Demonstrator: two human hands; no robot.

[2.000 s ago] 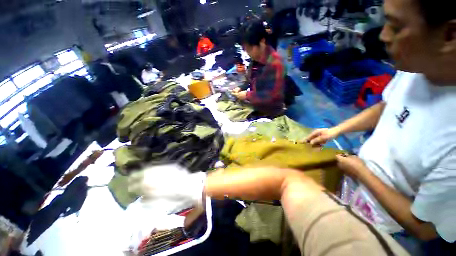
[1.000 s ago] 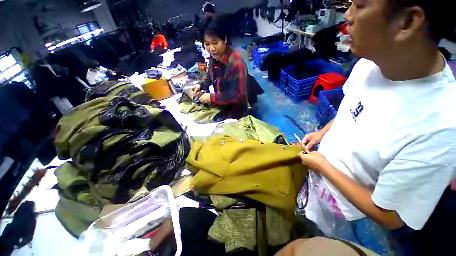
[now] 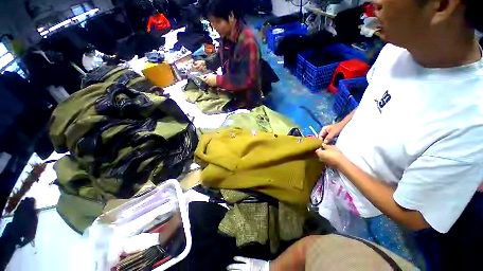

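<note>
My right hand, in a white glove, is at the bottom edge over black cloth. The frame cuts it off, so whether it grips anything cannot be told. My left hand is not in view. A white plastic basket with papers, cards and thin brown and red items stands in front of me, left of my right hand. A mustard coat with small metal snaps lies beyond my hand, over checked green cloth. A person in a white T-shirt holds the coat's right end with both hands.
A large heap of olive garments with shiny black parts lies at left. A clear plastic bag with pink print hangs by the near person. Another person in a red checked shirt handles olive cloth beyond. Blue crates stand on the floor.
My right arm swept over the basket two seconds ago, then its hand was out of view; now the gloved hand shows at the bottom edge. The near person has taken hold nearer the coat's end.
</note>
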